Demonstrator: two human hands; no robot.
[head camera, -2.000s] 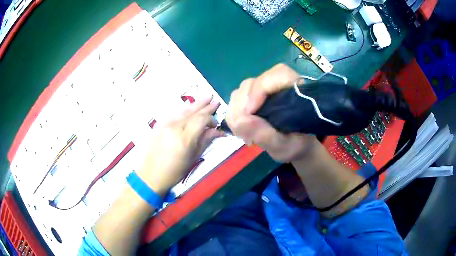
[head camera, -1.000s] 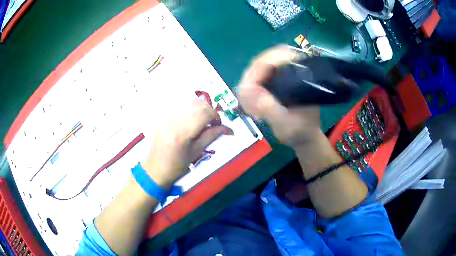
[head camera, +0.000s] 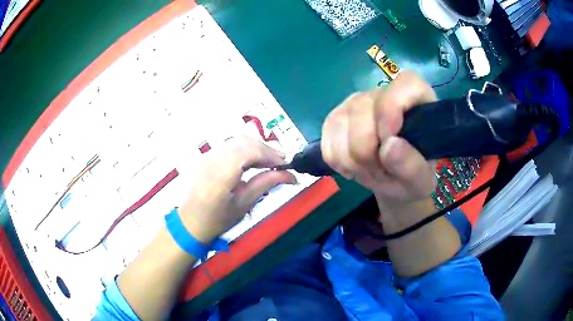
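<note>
My right hand (head camera: 380, 138) is closed around the black electric screwdriver (head camera: 458, 128), held nearly level with its bit pointing left. The bit tip meets the fingertips of my left hand (head camera: 232, 182), over the right end of the white back panel (head camera: 138, 125). My left thumb and forefinger are close together at the tip; whether a screw is between them is too small to tell. A small green circuit board (head camera: 276, 121) lies on the panel just beyond my fingers, with a red cable (head camera: 256, 125) beside it. A blue strap (head camera: 183, 234) is on my left wrist.
The panel lies on an orange-red pallet (head camera: 264, 226). A red ribbon cable (head camera: 141, 204) crosses the panel. Beyond lie a screw bag (head camera: 344, 15) and a yellow-orange board (head camera: 382, 61). A red board tray (head camera: 479, 204) is at right; the screwdriver's cord loops over my right forearm.
The screwdriver rose away from the green board, then came down nearer the panel's front edge, meeting my left fingertips. The panel appears shifted slightly since the first frame.
</note>
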